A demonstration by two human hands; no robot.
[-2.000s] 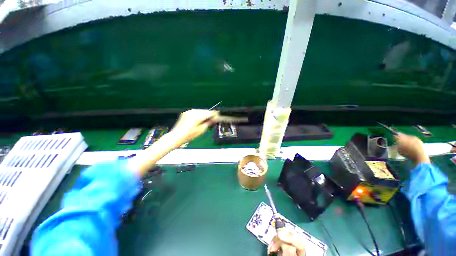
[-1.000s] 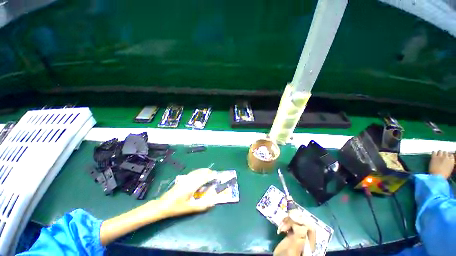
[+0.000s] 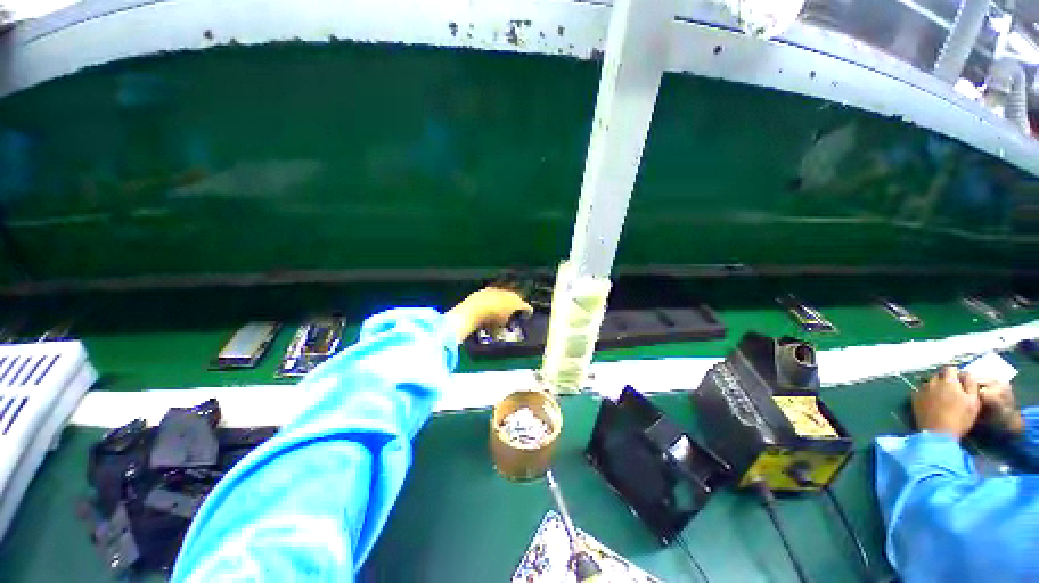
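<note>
My left hand [image 3: 492, 310] reaches across the white rail to the belt. It is over a small phone-like assembly [image 3: 501, 334] at the left end of a long black tray [image 3: 649, 327]. Its fingertips are hidden, so I cannot tell whether it grips anything. The soldering iron [image 3: 562, 507] points up from the bottom edge, over a white printed card [image 3: 545, 556] that is cut off by that edge. My right hand is out of the picture below.
A wrapped post [image 3: 579, 330] rises beside my left hand. The bench holds a brown pot [image 3: 525, 435], black square stand [image 3: 655, 465], soldering station [image 3: 775, 416], heap of black parts [image 3: 171, 473] and slotted tray [image 3: 40, 393]. Another person's hands [image 3: 951, 401] are at right.
My left hand has moved from the bench card up to the belt. The view has shifted, and my right hand has left the picture. The other person's hands are now together by a white piece.
</note>
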